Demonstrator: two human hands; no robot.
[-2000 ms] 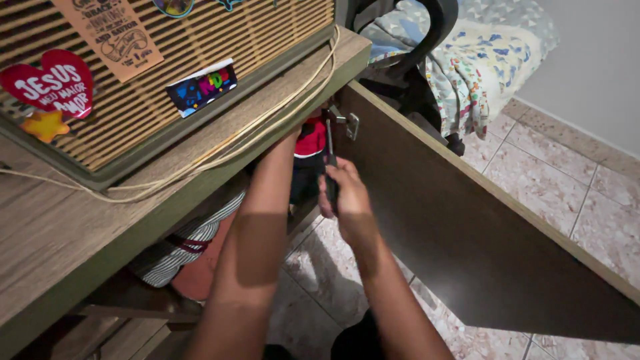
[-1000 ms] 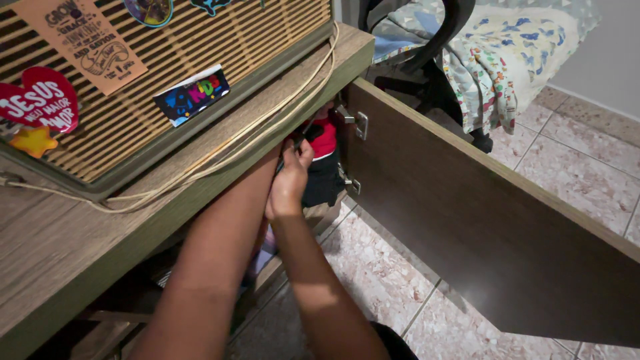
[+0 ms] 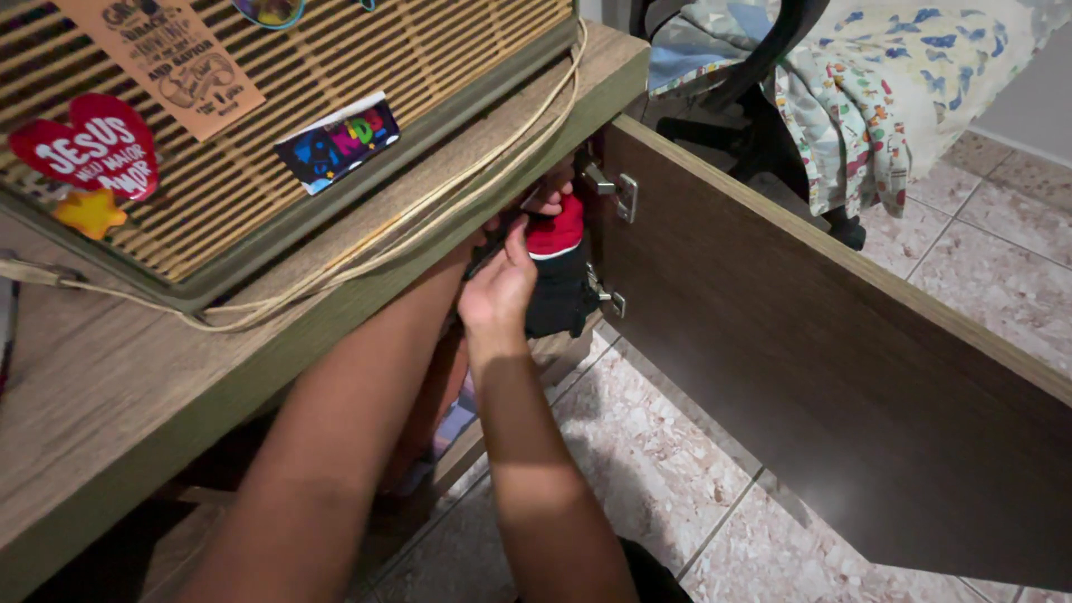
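My left hand (image 3: 553, 191) reaches under the wooden tabletop, its fingertips showing near the upper hinge (image 3: 615, 191); most of it is hidden. Below it, my right hand (image 3: 501, 285) has its palm turned up and its fingers around a dark, slim object (image 3: 486, 249), partly covered by the hand and the shadow. What kind of thing it is cannot be told. Right beside both hands, red cloth (image 3: 559, 228) with a white edge lies above black cloth (image 3: 557, 289) inside the cabinet. The cabinet door (image 3: 787, 352) stands wide open on metal hinges, including a lower one (image 3: 617, 301).
Above my arms, the tabletop edge (image 3: 335, 352) carries a loose pale cable (image 3: 394, 239) and a slatted panel (image 3: 335, 50) with stickers. A wheeled chair (image 3: 754, 126) with patterned fabric (image 3: 871, 109) stands behind the door. Tiled floor (image 3: 662, 444) lies below.
My right hand, seen lower by the door with a dark object two seconds ago, has moved up and left against the tabletop's underside. More of the red and black cloth shows now.
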